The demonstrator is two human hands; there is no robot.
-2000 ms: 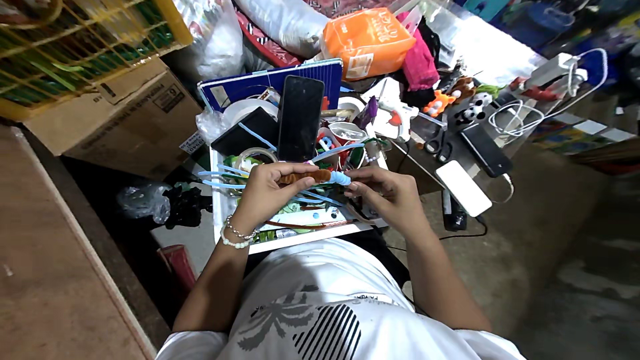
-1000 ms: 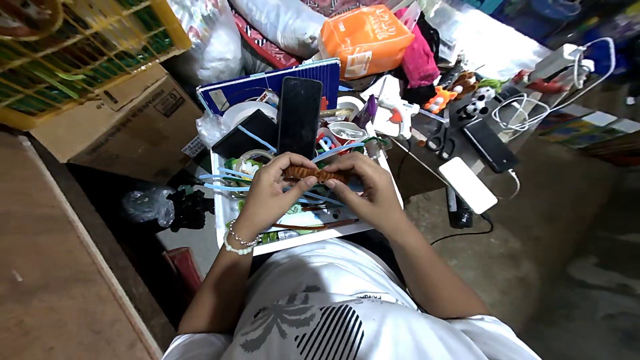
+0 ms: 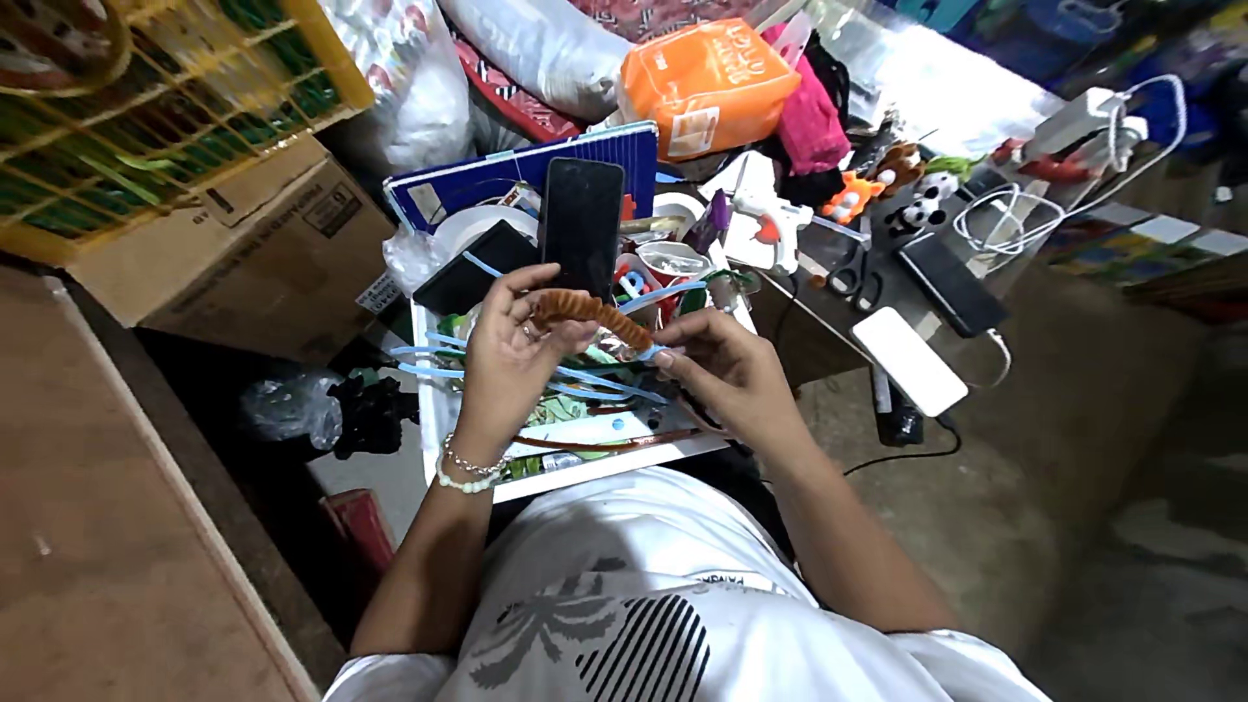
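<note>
A coiled brown pipe cleaner [image 3: 606, 314], bowed into an arch, spans my two hands over a white tray. My left hand [image 3: 520, 341] holds its left end between thumb and fingers. At its right end, my right hand [image 3: 717, 366] pinches a small light blue fuzzy piece [image 3: 650, 353]. Light blue pipe cleaners [image 3: 434, 371] lie across the tray beneath my hands. A brown pipe cleaner [image 3: 624, 446] lies along the tray's near side. Just beyond my hands a dark smartphone [image 3: 582, 226] stands upright.
The white tray [image 3: 585, 473] holds mixed craft supplies. To its right are scissors [image 3: 855, 278], a white glue gun [image 3: 770, 219], a black phone [image 3: 951, 283], a white power bank [image 3: 909, 362] and coiled cables. An orange package [image 3: 707, 83] lies behind. Cardboard boxes [image 3: 283, 258] and a yellow crate [image 3: 336, 54] stand left.
The brown coil was mostly covered by my fingers one second ago; now it shows as an arch. My hands have moved apart slightly.
</note>
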